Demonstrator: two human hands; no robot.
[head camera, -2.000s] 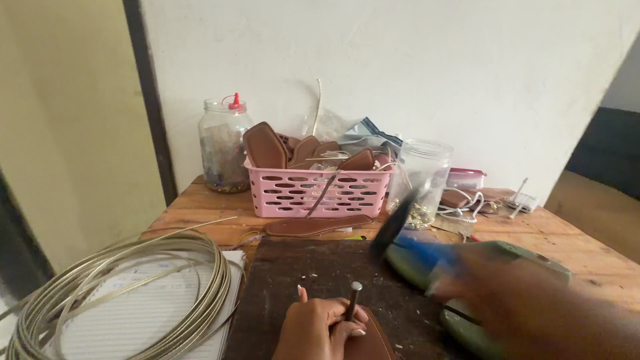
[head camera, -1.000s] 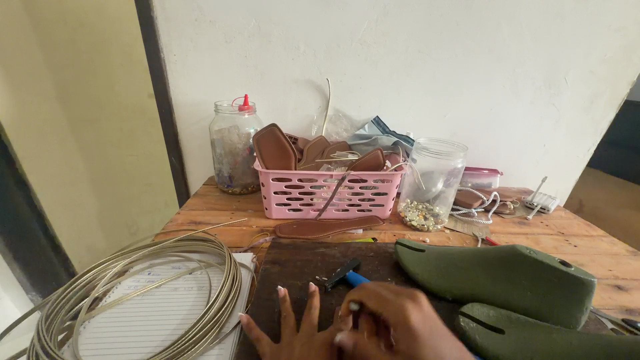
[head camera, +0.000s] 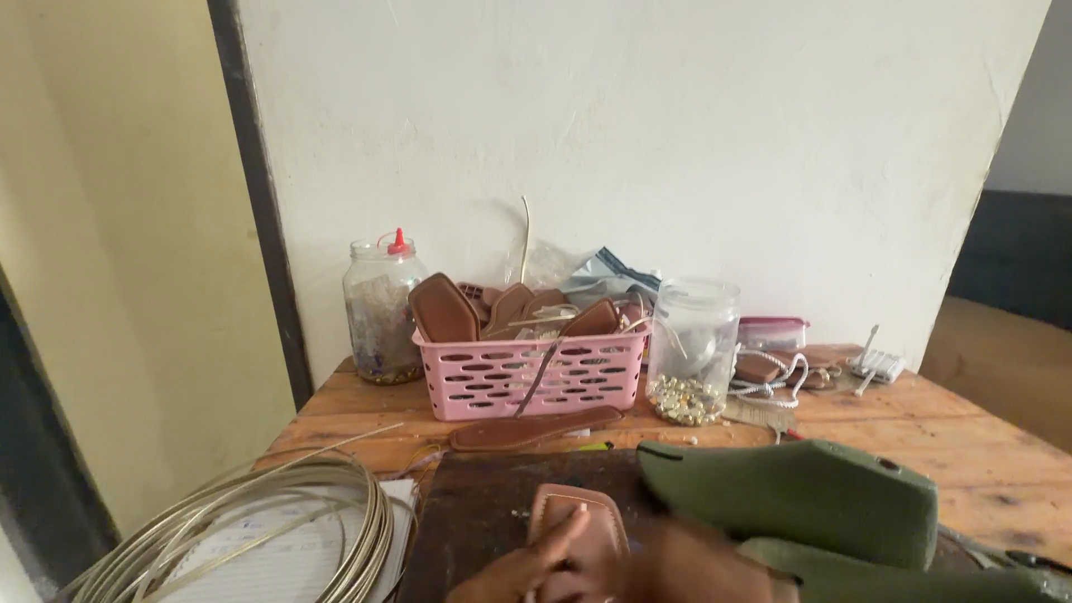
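A brown stitched leather sole piece (head camera: 578, 502) lies over the dark work board (head camera: 469, 494) at the bottom middle. My left hand (head camera: 523, 574) holds it, with a finger laid along its face. My right hand (head camera: 703, 561), blurred, is close beside the piece on its right; what its fingers hold cannot be made out. Just right of that hand are a green shoe last (head camera: 804, 494) and a second green shoe last (head camera: 888, 578), partly cut off by the frame.
A coil of pale cord (head camera: 368, 519) rests on a lined notebook (head camera: 398, 502) at left. Behind the board stand a pink plastic basket (head camera: 528, 394) of leather pieces, a jar of beads (head camera: 691, 402) and a glass jar (head camera: 385, 310). A brown leather strip (head camera: 536, 429) lies before the basket.
Two seconds ago my left hand held a metal punch upright and my right hand a blurred hammer with blue on it. The punch is no longer visible, and the leather piece now shows more fully.
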